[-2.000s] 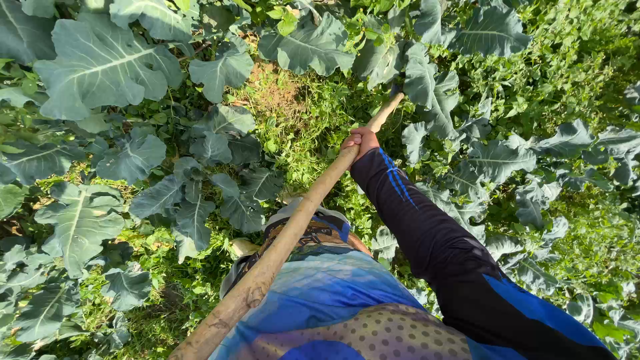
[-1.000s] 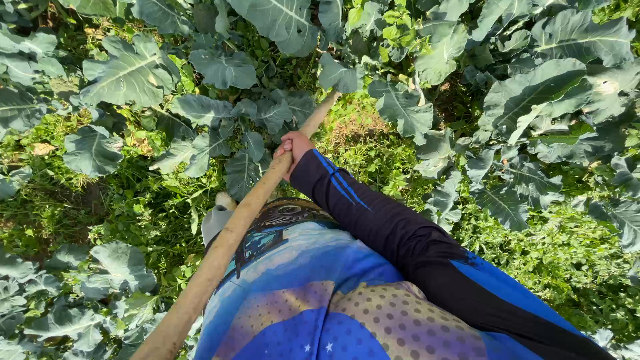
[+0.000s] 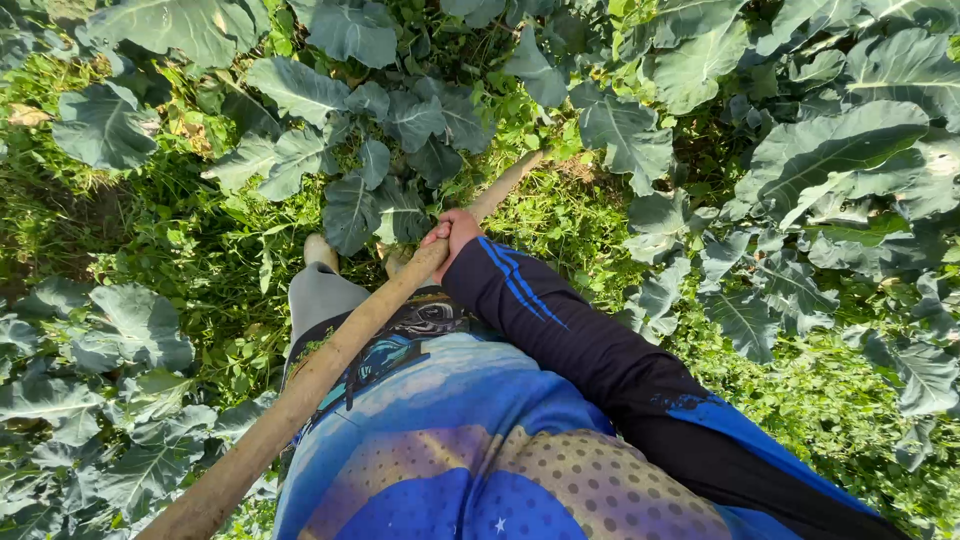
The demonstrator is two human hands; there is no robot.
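My right hand [image 3: 454, 236] is closed around a long wooden pole [image 3: 337, 345], at about the height of my waist in the picture. The pole runs slantwise from the lower left edge of the view, across the front of my body, to the weeds at upper centre. Its far end lies low among green plants, and whether a tool head is fixed there cannot be told. A dark sleeve with blue stripes covers my right arm. My left hand is out of view.
Broad-leaved brassica plants [image 3: 630, 139] stand on both sides and ahead. Low green weeds [image 3: 555, 217] grow between them, with a small patch of bare soil near the pole's far end. My foot [image 3: 321, 253] is among weeds at centre left.
The view has shifted over the plants. My right hand keeps its hold on the pole, whose far end stays low among the leaves.
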